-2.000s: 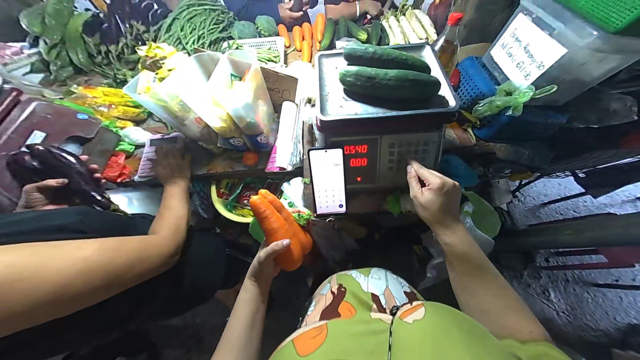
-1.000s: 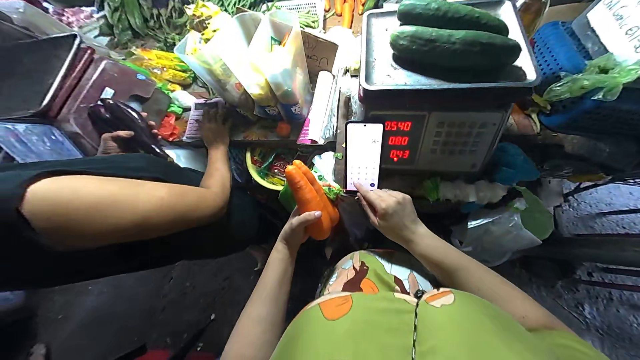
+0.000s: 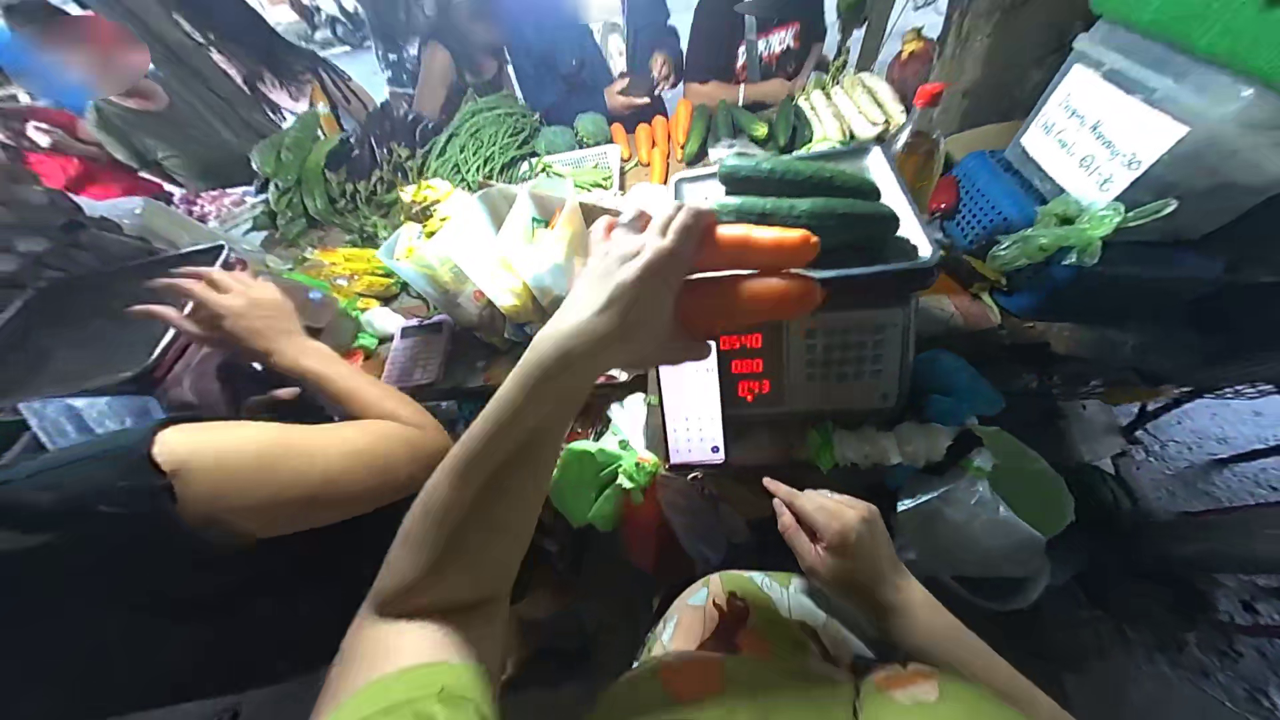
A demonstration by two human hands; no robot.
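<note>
Two carrots [image 3: 755, 300] are gripped side by side in my left hand [image 3: 640, 280], raised in front of the weighing pan's near edge. Behind them, dark green cucumbers [image 3: 810, 215] lie in the metal pan [image 3: 915, 215] of a digital scale [image 3: 850, 355] with lit red digits. Below the carrots a phone [image 3: 692, 415] showing a number keypad leans upright against the scale's left part. My right hand [image 3: 835, 535] hovers below and right of the phone, its index finger extended, holding nothing.
At left a co-worker's hand [image 3: 235, 310] is spread near a dark tray [image 3: 90, 320], with a calculator [image 3: 417, 352] beside it. Filled plastic bags [image 3: 510, 250] crowd the scale's left. An oil bottle [image 3: 918, 145], blue basket [image 3: 990, 200] and clear bin [image 3: 1180, 130] stand right. People are behind the vegetables.
My left hand has lifted the carrots from low in front of me to the scale pan. My right hand has drawn back from the phone. The co-worker's hand has left the calculator.
</note>
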